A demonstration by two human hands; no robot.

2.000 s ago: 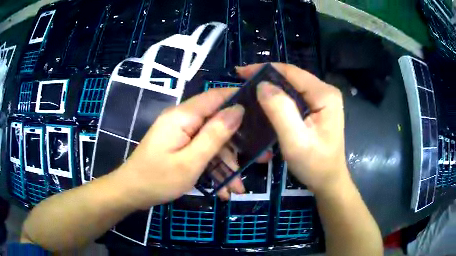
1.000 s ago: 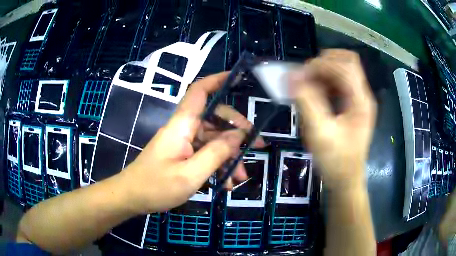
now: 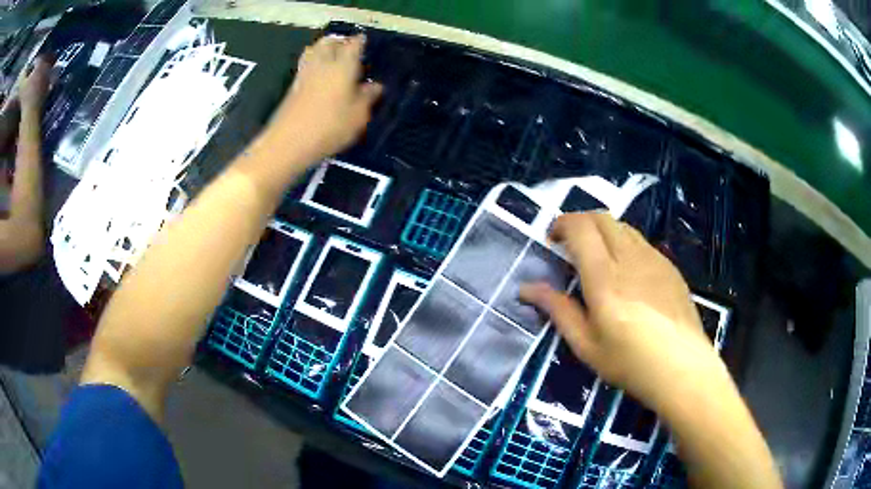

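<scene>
My left hand point(image 3: 334, 91) is at the upper left corner of the glossy black tray point(image 3: 458, 105), fingers bent down; what lies under its fingertips cannot be made out. My right hand point(image 3: 621, 291) is over the upper right of the die-cut film sheet point(image 3: 444, 325), thumb and forefinger apart, with no separate piece visible between them. The sheet lies slanted across the housings, two columns of dark rectangles divided by white lines. Its empty white liner point(image 3: 573, 191) curls at the top, partly behind my right hand. A front housing point(image 3: 329, 306) with a white window border lies left of the sheet.
A heap of tangled white waste liners point(image 3: 143, 172) lies left of the tray. Another person's arm point(image 3: 27, 181) is at the left edge. A pale rail point(image 3: 535, 67) and green surface point(image 3: 669, 57) run behind the tray. A spare film sheet point(image 3: 855, 420) shows at the right edge.
The view has shifted left. The housing held in my left hand is no longer visible, and that hand has reached to the tray's far left corner. My right hand has moved onto the sheet, without the whitish piece.
</scene>
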